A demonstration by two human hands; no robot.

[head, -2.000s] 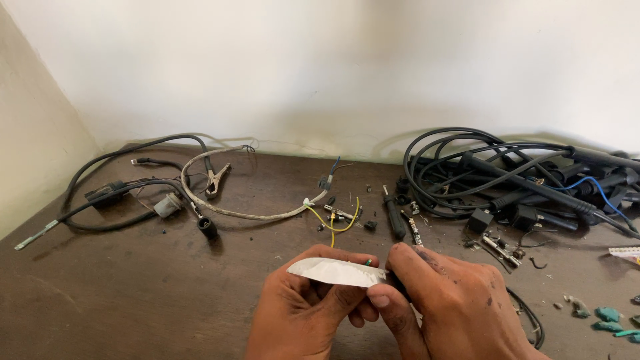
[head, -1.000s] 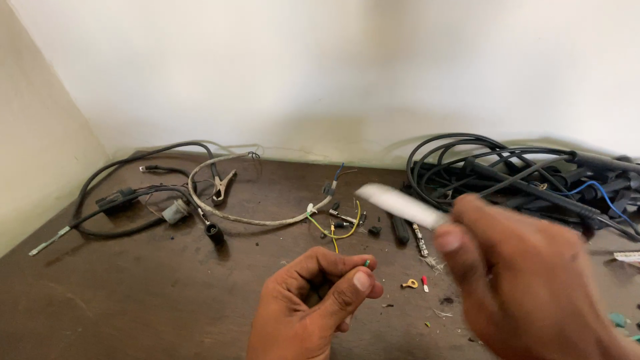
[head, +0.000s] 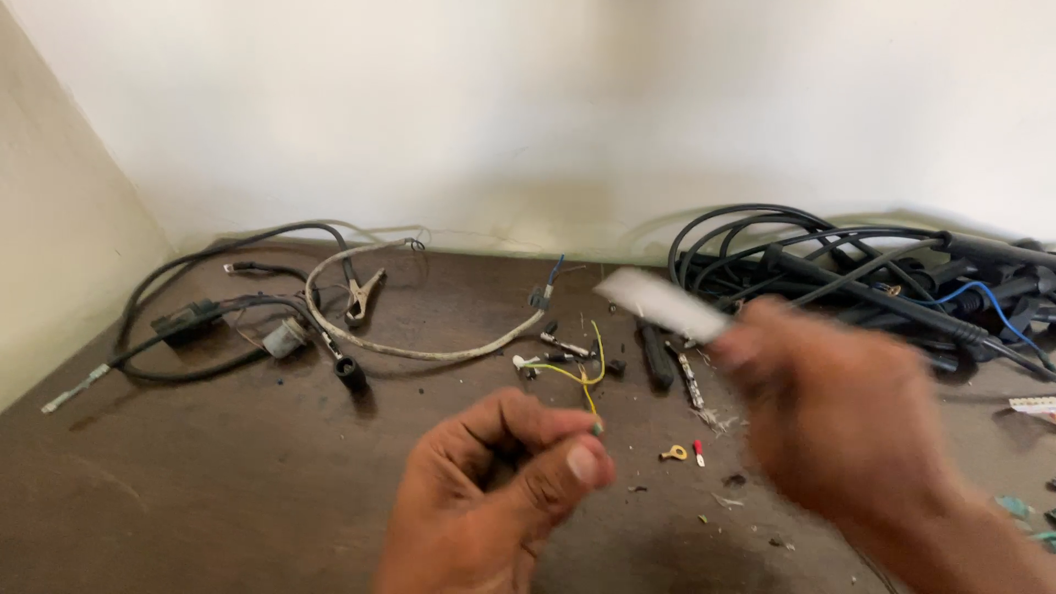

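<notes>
My left hand [head: 511,487] pinches a small green piece [head: 597,428] between thumb and forefinger; most of the piece is hidden, so its kind is unclear. Up and to the right, my right hand [head: 833,412], blurred by motion, grips a knife with a pale, broad blade [head: 660,304] that points up and left. Its handle is hidden in the fist. A yellow wire [head: 601,355] lies on the table behind my left fingertips. A brass ring terminal [head: 674,453] and a red insulated terminal [head: 699,452] lie between the hands.
On the brown table [head: 206,487], a black cable with a metal alligator clip [head: 360,299] and a beige cable [head: 429,355] lie at the left. A tangle of black cables [head: 825,272] is at the back right. Teal scraps [head: 1013,505] lie at the right edge, before a pale wall [head: 495,107].
Two seconds ago both hands were together at the knife. The right hand has since moved away to the right with it, uncovering the two terminals. The left hand keeps its pinch.
</notes>
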